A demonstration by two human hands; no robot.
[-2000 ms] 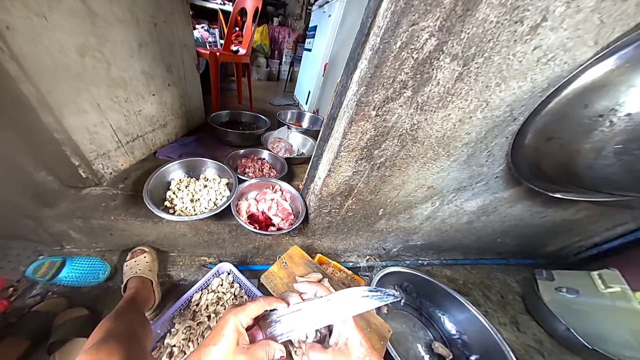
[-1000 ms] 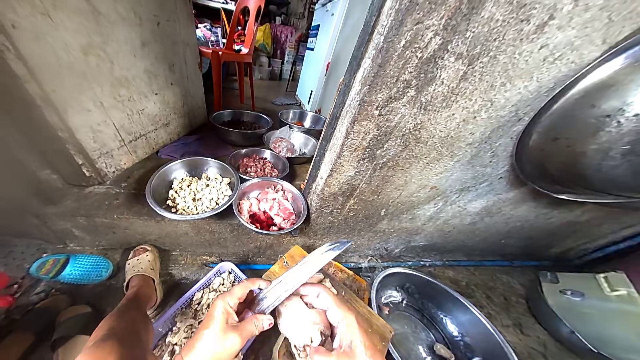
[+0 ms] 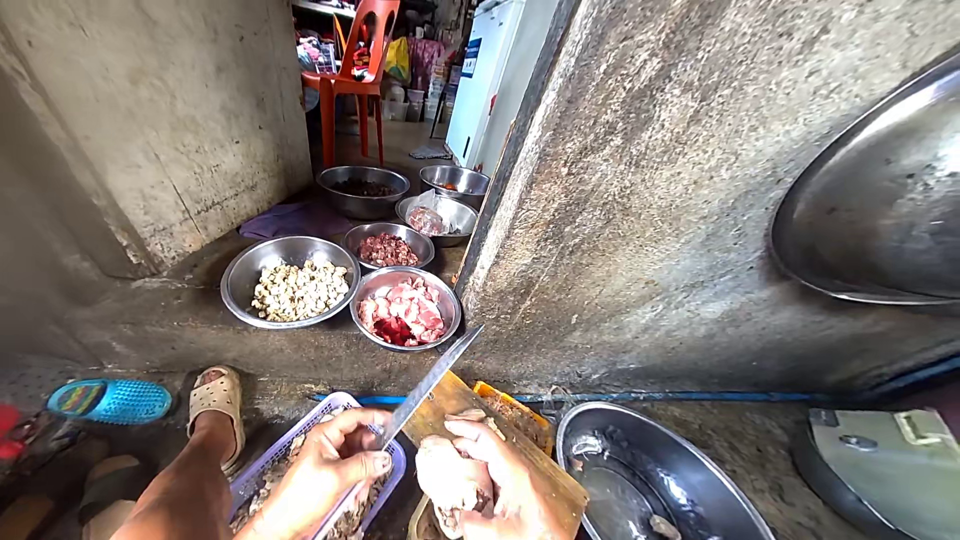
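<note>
My left hand (image 3: 330,465) grips a long-bladed knife (image 3: 431,379), its blade slanting up and to the right and its handle hidden in the fingers. Pale meat (image 3: 454,480) is in my right hand (image 3: 502,480), held over the near part of a wooden cutting board (image 3: 551,480). Under my left hand lies a purple plastic basket (image 3: 397,469) of small cut pieces. An orange container (image 3: 544,427) with bits of food shows behind the board. To the right of the board stands a large metal basin (image 3: 694,454) with a little liquid and a few scraps.
On the ledge stand a bowl of pale chunks (image 3: 300,291), a bowl of raw meat (image 3: 405,311), a bowl of chopped meat (image 3: 386,250) and several others. A wall (image 3: 637,187) rises at right, with a metal basin (image 3: 885,195). A blue slipper (image 3: 112,400) lies left, near a foot in a beige clog (image 3: 217,409).
The knife was lying nearly level across the hands two seconds ago; its blade now points more steeply upward, apart from the meat. The pale meat shows more openly in my right hand.
</note>
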